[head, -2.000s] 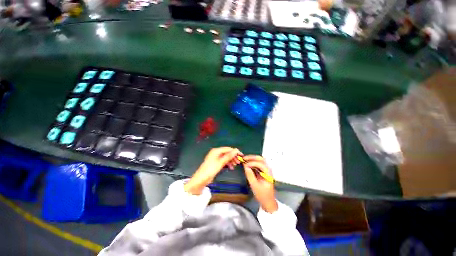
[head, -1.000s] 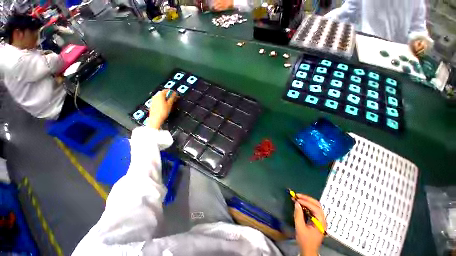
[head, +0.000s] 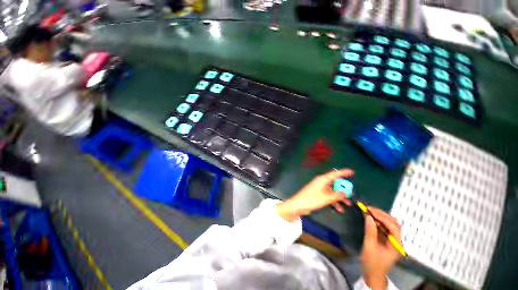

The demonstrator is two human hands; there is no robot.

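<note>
My left hand [head: 318, 195] holds a teal housing [head: 343, 187] between thumb and fingers above the bench's front edge. My right hand [head: 379, 241] holds a yellow hand tool [head: 392, 241], its dark tip pointing at the housing; whether they touch is unclear. The black blister tray [head: 250, 122] lies to the left, with teal pieces in its left columns and bare pockets elsewhere. A small red pile [head: 319, 152] lies beyond my left hand. The white parts sheet [head: 454, 207], with rows of small marks, lies at the right. The picture is slightly blurred.
A blue bin [head: 392, 139] touches the sheet's upper left. A filled blister tray [head: 406, 73] lies beyond it. Small pale parts [head: 317, 34] lie farther back. A person in white [head: 48, 85] sits at the left. Blue stools [head: 164, 175] stand on the floor below the bench.
My left hand has moved from the black tray to near my right hand and now holds a teal housing; one tray pocket is now bare. The view has shifted.
</note>
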